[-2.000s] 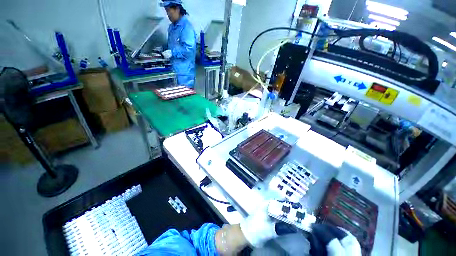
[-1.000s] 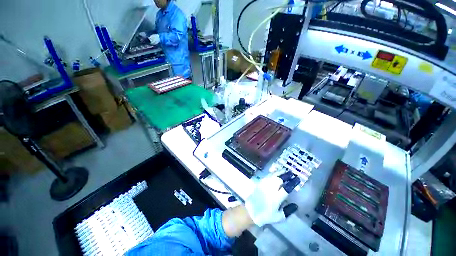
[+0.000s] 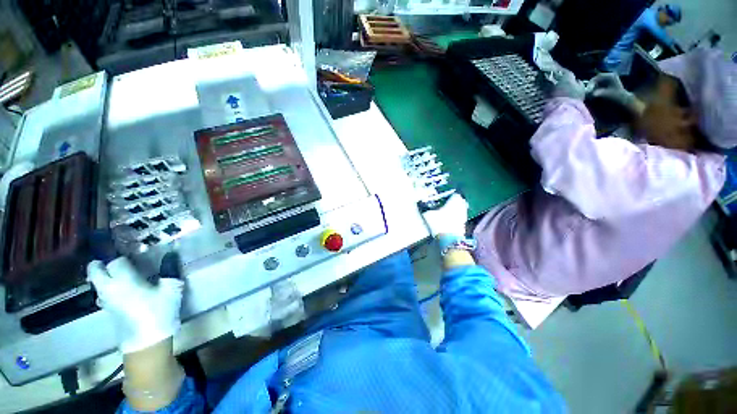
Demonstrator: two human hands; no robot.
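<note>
White strip parts with black squares (image 3: 150, 202) lie in rows between two dark red-brown fixtures. The left-hand fixture (image 3: 50, 222) has long grooves; the right-hand fixture (image 3: 257, 168) shows green strips in its slots. My left hand (image 3: 136, 303), in a white glove with dark fingertips, is below the rows and beside the left-hand fixture, fingers apart, with nothing seen in it. My right hand (image 3: 446, 217), also gloved, is at the near end of more white strip parts (image 3: 423, 170) on the right-hand bench. Its fingertips touch or cover the nearest strip; whether they grip it is unclear.
The machine's front panel has round buttons (image 3: 271, 264) and a red emergency stop (image 3: 332, 240). A black box of small items (image 3: 346, 99) is behind the bench. A person in pink (image 3: 598, 194) works close at right, at a black tray of parts (image 3: 509, 81) on a green mat (image 3: 420, 101).
The view has swung right; the low black tray has left the picture. My left hand has moved off the strip rows toward the left-hand fixture. My right hand is now at the right-hand bench.
</note>
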